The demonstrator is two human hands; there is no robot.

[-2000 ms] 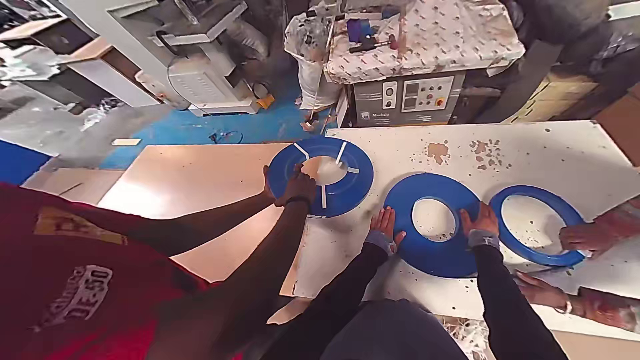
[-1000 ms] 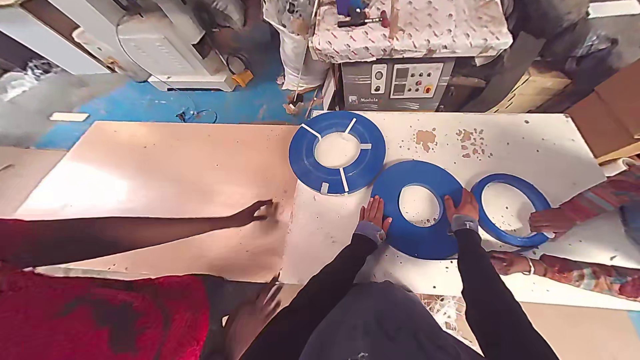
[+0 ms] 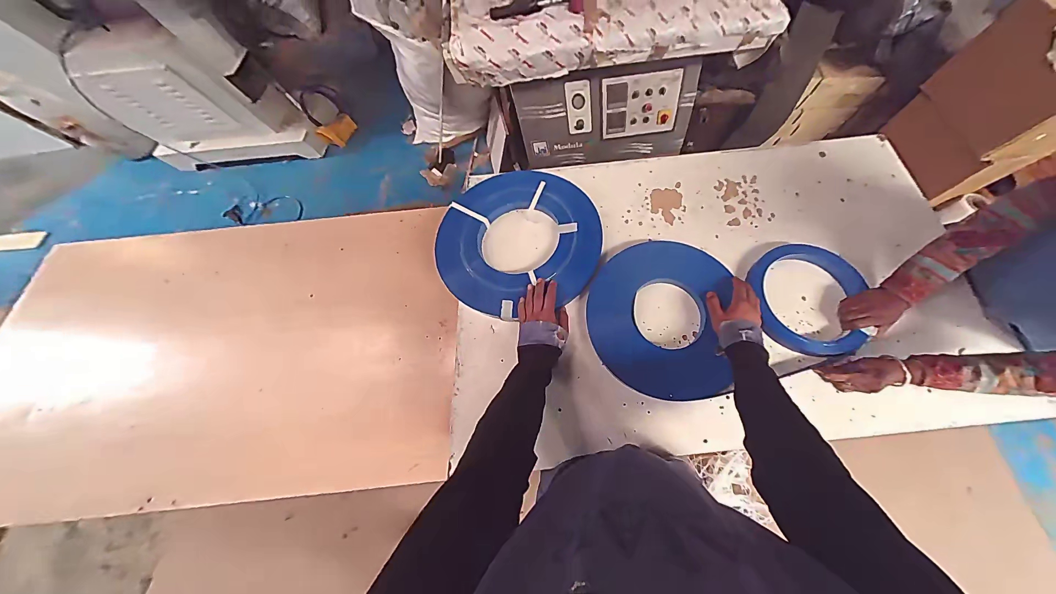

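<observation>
Three blue rings lie in a row on the white tabletop. On the left blue ring, which bears several white strips, rest the fingers of my left hand at its lower right rim. My right hand lies on the right side of the wide middle blue ring, fingers spread near its centre hole. A co-worker's two hands are at the narrower right blue ring: one touches its right rim, the other is by its lower edge. Whether my right hand grips the middle ring's edge cannot be told.
A pinkish board surface adjoins the white tabletop on the left. Behind stands a grey machine with a control panel, topped by wrapped material. Cardboard is at the back right, and a cable lies on the blue floor.
My left hand has moved from the middle ring to the left ring. The co-worker on the left, whose hands were on the left ring two seconds ago, has gone out of view.
</observation>
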